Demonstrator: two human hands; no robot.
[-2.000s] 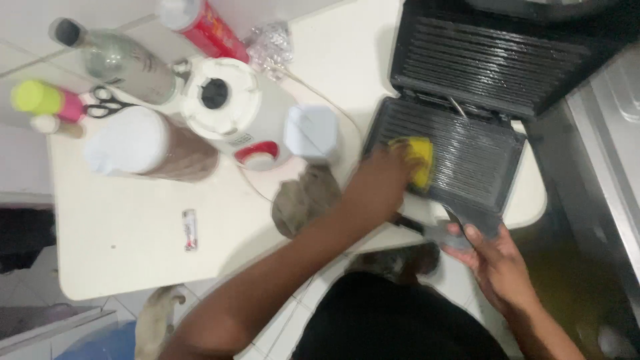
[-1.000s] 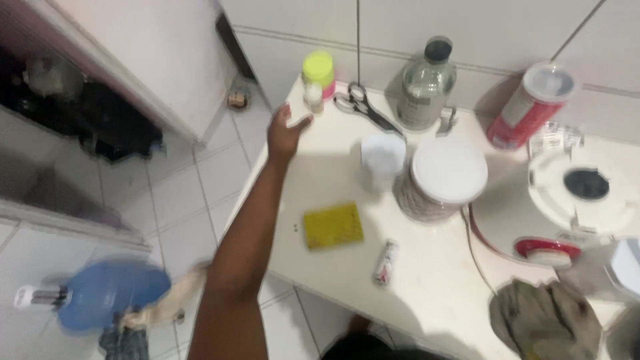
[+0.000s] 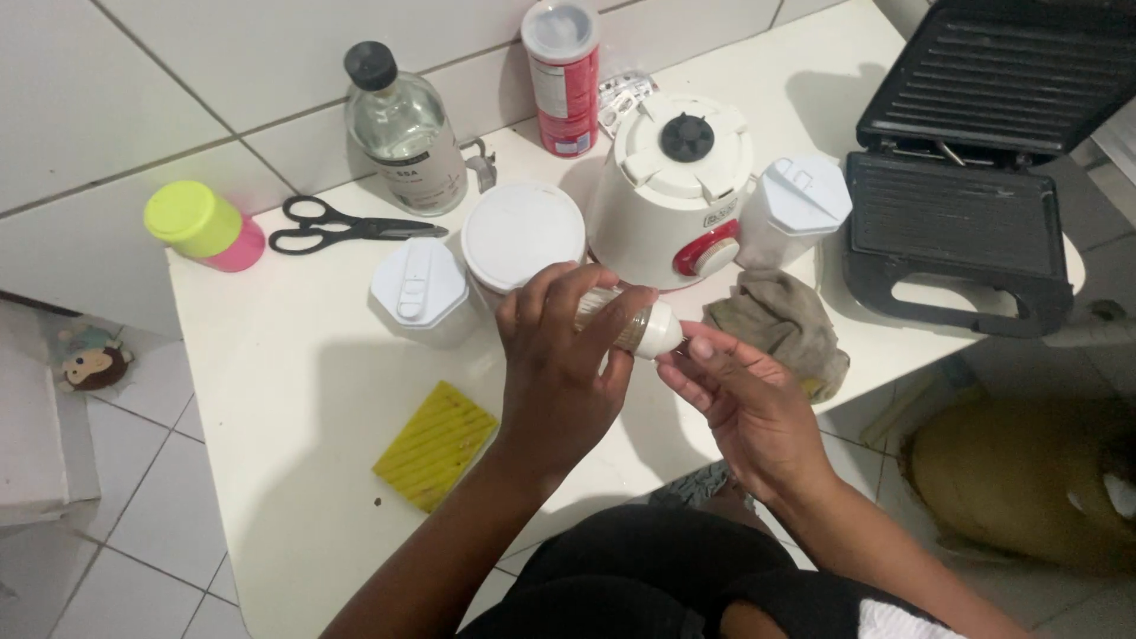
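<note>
My left hand (image 3: 568, 355) is closed around a small clear bottle with a white cap (image 3: 632, 325), tilted with its cap toward the right. Fingertips of my right hand (image 3: 745, 399) are at the tip of that cap; whether they grip it is unclear. Below and left of my left hand, a yellow sponge (image 3: 437, 445) lies on the white table (image 3: 293, 524). Right of the bottle lies a crumpled grey-brown cloth (image 3: 781, 328). A white-lidded round container (image 3: 524, 235) stands just behind my left hand, beside a white blender base (image 3: 674, 195).
Black scissors (image 3: 355, 229), a yellow-and-pink container (image 3: 204, 224), a clear glass bottle (image 3: 406, 133) and a red canister (image 3: 564, 80) stand or lie along the tiled wall. Two containers with octagonal lids (image 3: 420, 282) flank the middle. An open sandwich press (image 3: 958, 222) occupies the table's right end.
The small white-capped bottle, beside the yellow-and-pink container one second ago, is now in my left hand. The sponge was in a hand over the press two seconds ago. The view has swung considerably.
</note>
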